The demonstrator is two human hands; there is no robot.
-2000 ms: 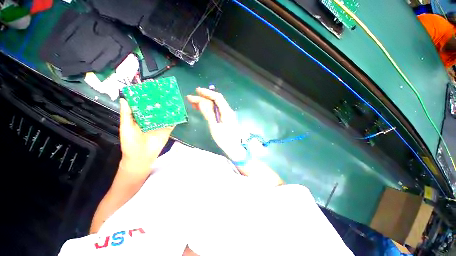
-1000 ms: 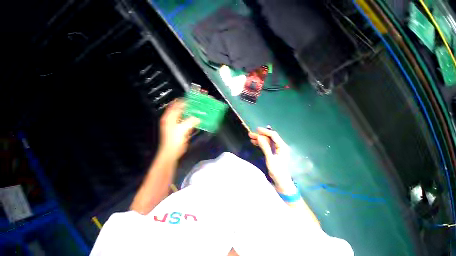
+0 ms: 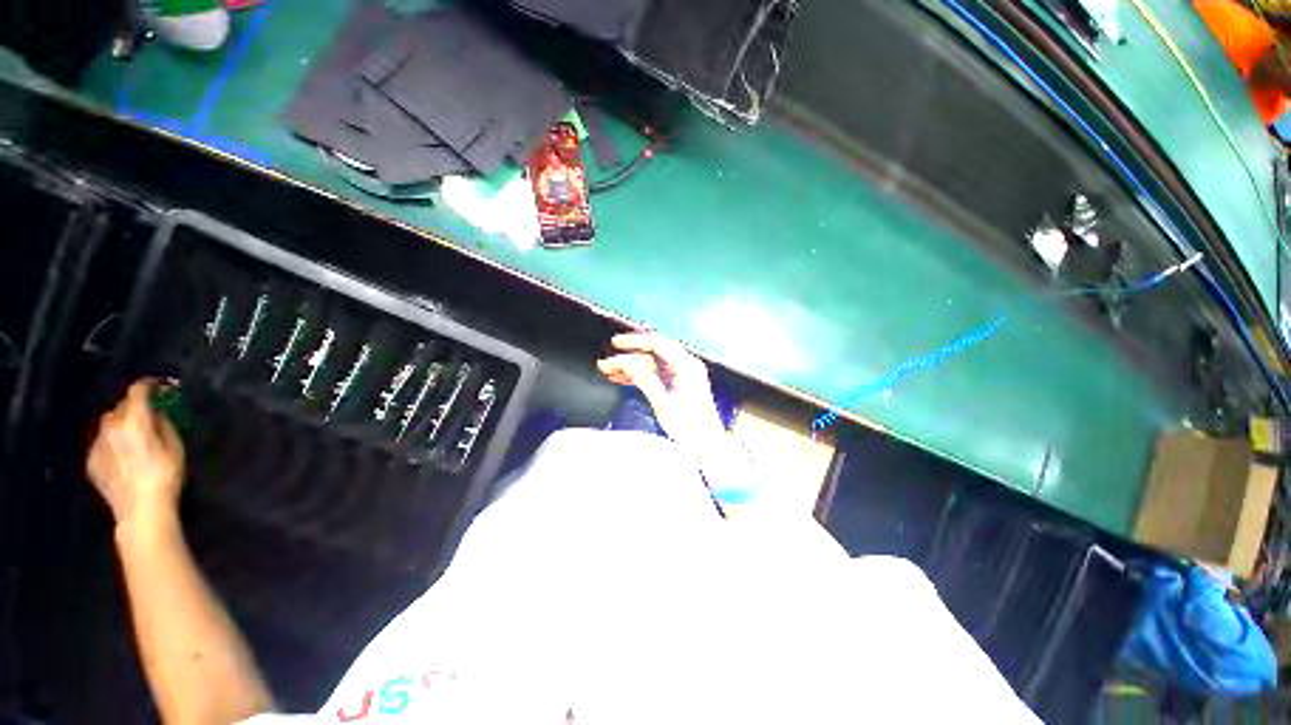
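My left hand (image 3: 138,456) is at the far left end of the slotted black tray (image 3: 524,371), with its fingers down at a green circuit board (image 3: 170,405). Only a small dark-green part of this board shows; the rest is hidden by the hand and the dark tray. Several boards (image 3: 319,363) stand on edge in a row in the tray and show as thin pale lines. My right hand (image 3: 668,385) is half curled near the bench's front edge, with a blue strap at the wrist. The pen-like tool between its fingers barely shows, as a dark trace.
On the green bench (image 3: 850,269) lie dark foam sheets (image 3: 425,92), a red-patterned phone (image 3: 562,191), a white tissue (image 3: 489,210) and a black bag (image 3: 708,50). A blue coiled cord (image 3: 920,366) runs from the wrist side. Cardboard boxes (image 3: 1203,496) stand at far right.
My left hand has carried the green board from over the bench edge leftward and down to the tray. My right hand stays near the bench edge. The view has turned.
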